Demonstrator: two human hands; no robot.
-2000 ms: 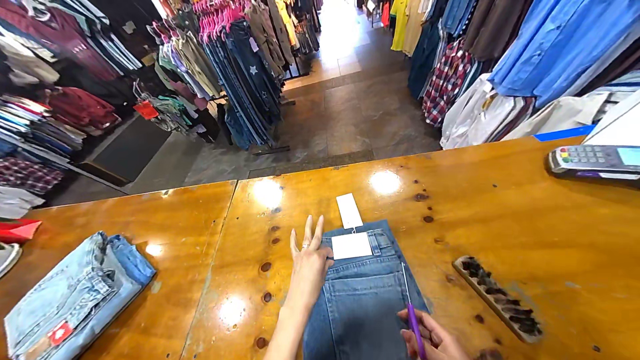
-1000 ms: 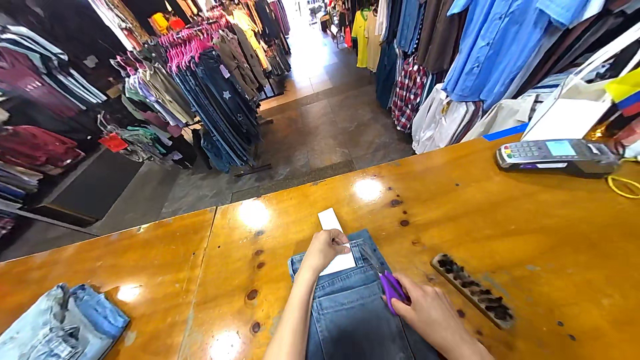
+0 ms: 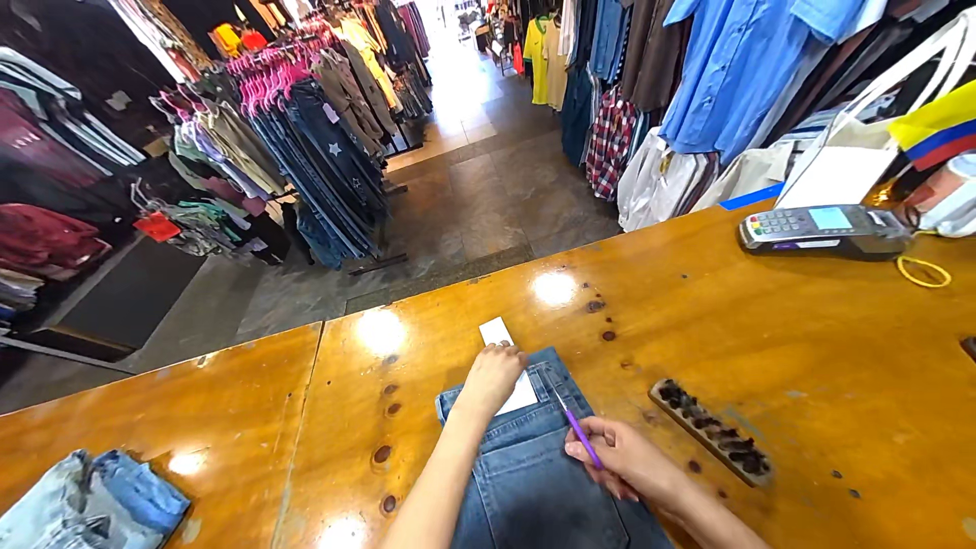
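Note:
Blue denim jeans (image 3: 534,465) lie on the wooden counter (image 3: 427,427) in front of me. White tags (image 3: 496,331) lie at their waistband, one partly on the denim and one reaching past its upper edge. My left hand (image 3: 497,375) covers part of the tags, its fingers curled over them; whether it grips them I cannot tell. In my right hand (image 3: 610,450) are purple-handled scissors (image 3: 582,436), seen nearly edge-on, their blades pointing up and left at the waistband beside a belt loop.
A wooden block with dark bristle-like tufts (image 3: 713,431) lies right of the jeans. Folded light-blue jeans (image 3: 99,496) are at lower left. A card terminal (image 3: 823,231) and a yellow loop (image 3: 923,271) sit at the right. Clothes racks (image 3: 328,145) stand beyond the counter.
My left hand has moved from flat at the waistband's left side onto the tags. The scissors, raised and tilted over the waistband a second ago, are now lower and farther from my left hand.

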